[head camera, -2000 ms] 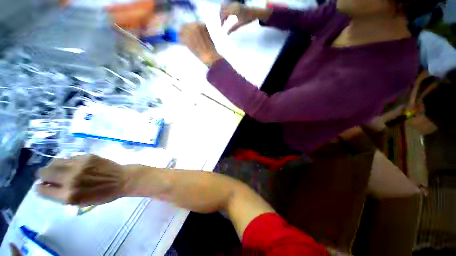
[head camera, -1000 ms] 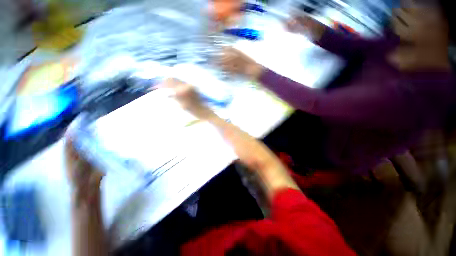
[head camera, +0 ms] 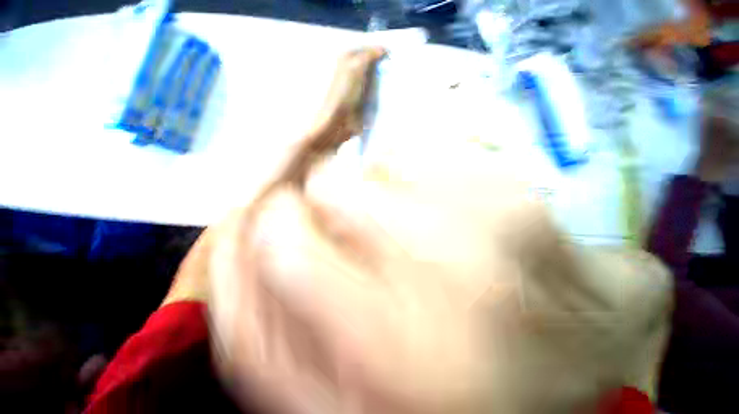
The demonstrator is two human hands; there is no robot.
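Note:
My left hand point(head camera: 350, 93) reaches over the white table, its fingers along the edge of an overexposed white carton point(head camera: 371, 109) with a thin bluish side. My right hand point(head camera: 381, 299) is very large and blurred, close to the camera. It covers the lower middle of the view, and its fingers and anything in them cannot be made out. Several blue-edged white cartons point(head camera: 174, 93) lean together in a row at the upper left. Another white carton with a blue side point(head camera: 555, 113) lies apart at the right.
The white table point(head camera: 65, 162) has a curved near edge, with dark space and blue shapes below it. A heap of clear and white items point(head camera: 559, 32) lies at the upper right near an orange object point(head camera: 677, 32). A yellow-green strip point(head camera: 630, 190) and a co-worker's purple sleeve point(head camera: 679, 210) are at the right.
The view has swung left, bringing the carton row into sight. My right hand has left the far side of the table and is now close to the camera. My left hand appears nearer mid-view.

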